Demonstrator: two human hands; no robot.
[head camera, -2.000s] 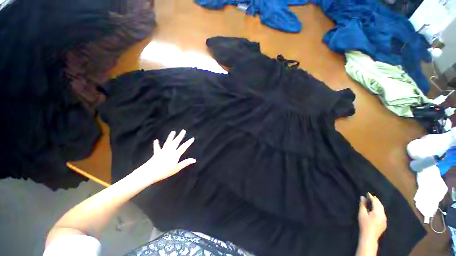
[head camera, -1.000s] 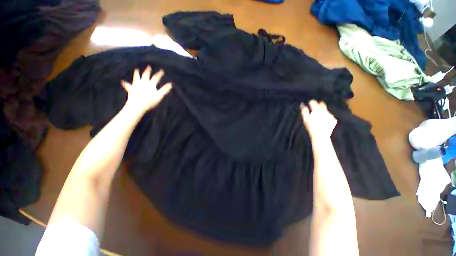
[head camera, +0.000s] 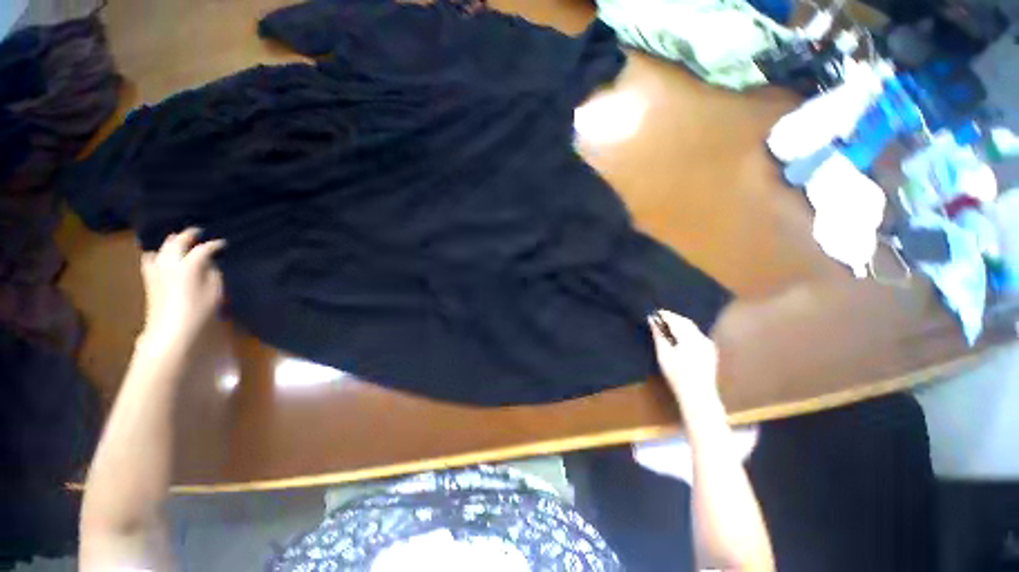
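Note:
The black dress (head camera: 447, 223) lies on the brown table, its sleeves and bodice at the far side and its curved hem toward me. My left hand (head camera: 182, 279) is at the left edge of the skirt, fingers curled over the cloth and slightly blurred; whether it grips is unclear. My right hand (head camera: 684, 352) is at the right end of the hem, closed on a small dark tool (head camera: 664, 327), perhaps snips, that shows between its fingers. Its fingertips touch the cloth. The neckline is partly cut off by the top edge.
Dark brown and black garments (head camera: 39, 223) heap at the left. A pale green garment (head camera: 704, 39), white and blue clutter (head camera: 844, 207) and cords lie at the right. The table's yellowish edge (head camera: 536, 449) curves in front of me. A black pile (head camera: 849, 480) is below right.
The skirt's hem, folded up toward the bodice a second ago, now lies spread toward me. Both hands have come back nearer to me, down to the hem. The view has shifted right and down.

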